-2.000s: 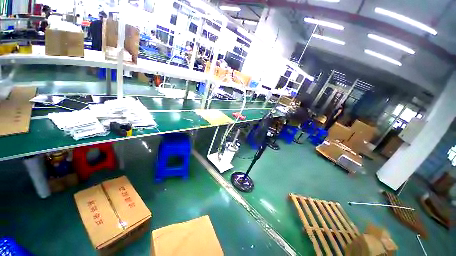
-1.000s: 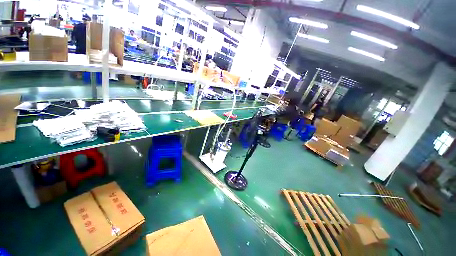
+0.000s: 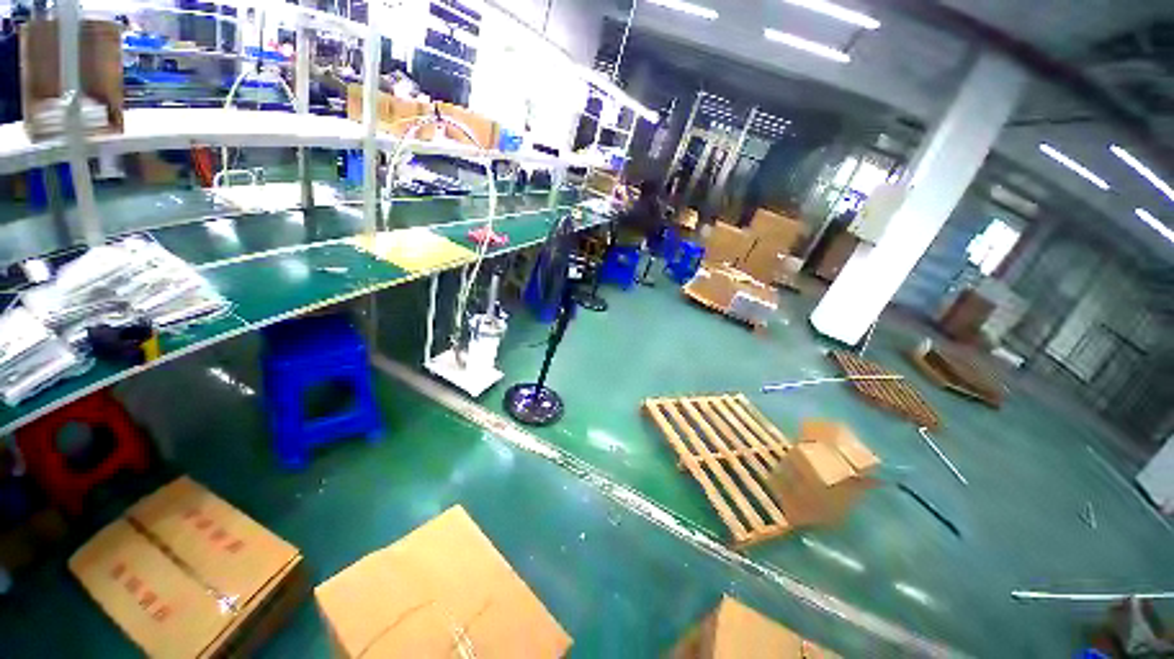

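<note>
Neither of my hands is in the picture. A closed brown carton (image 3: 438,595) lies nearest in front of me at the bottom centre, cut off by the lower edge. A second closed carton (image 3: 187,566) with red printing and a taped centre seam lies on the green floor at the lower left. Part of a third carton (image 3: 747,633) shows at the bottom edge, right of centre.
A green bench (image 3: 290,277) runs along the left, with white bagged parts (image 3: 122,290) on it. Blue stool (image 3: 319,386) and red stool (image 3: 84,438) stand below. Black fan (image 3: 534,402), wooden pallet (image 3: 721,451) and open carton (image 3: 824,470) stand farther right.
The view has swung to the right, so the bench and cartons sit further left. The third carton has come into view at the bottom edge. No hand shows in any frame.
</note>
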